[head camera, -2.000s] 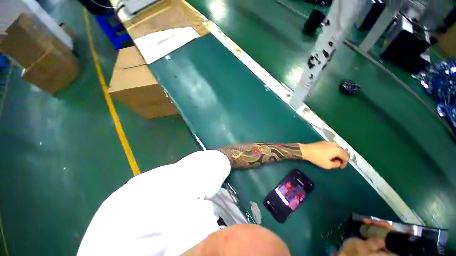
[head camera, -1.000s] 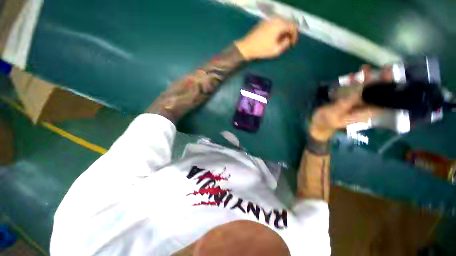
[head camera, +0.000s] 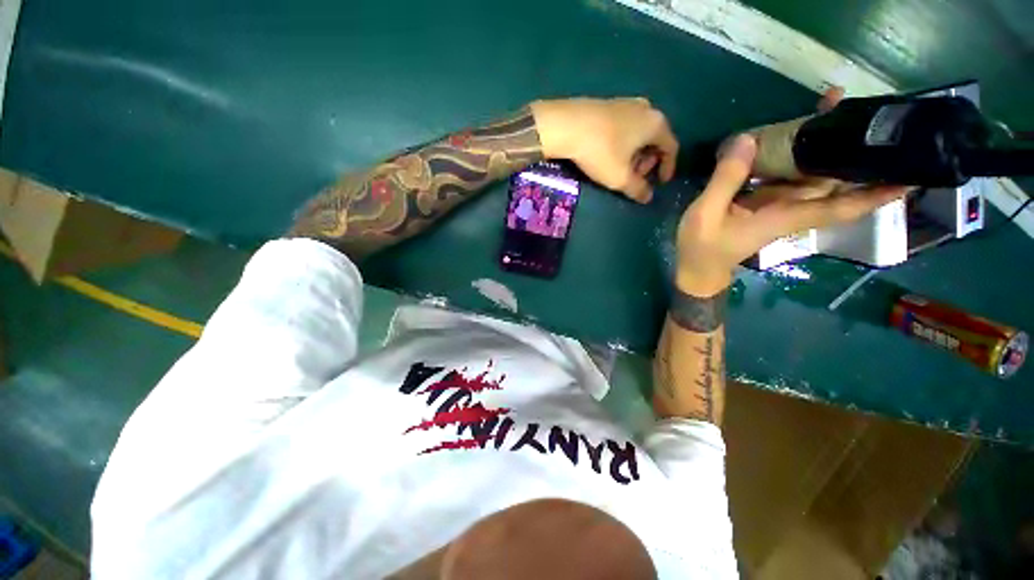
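My left hand (head camera: 612,142) is curled into a fist on the green bench, above the phone. A small dark part (head camera: 647,163) shows between its thumb and fingers, mostly hidden. My right hand (head camera: 754,215) holds the black power screwdriver (head camera: 890,138) by its tan wrapped grip, lying nearly level with its tip toward my left hand. A gap remains between tip and fist. The white and grey screw feeder (head camera: 892,233) is partly hidden behind the driver and right hand.
A smartphone (head camera: 539,222) with a lit screen lies below my left forearm. A red and gold can (head camera: 958,335) lies on its side at the right, beside a thin pale rod (head camera: 853,290). A whitish rail (head camera: 771,48) runs along the far edge. A carton (head camera: 839,476) is below the bench.
The view has swung down and toward the right. The driver, feeder and can now show more clearly. The left fist remains closed, and the right hand still holds the driver.
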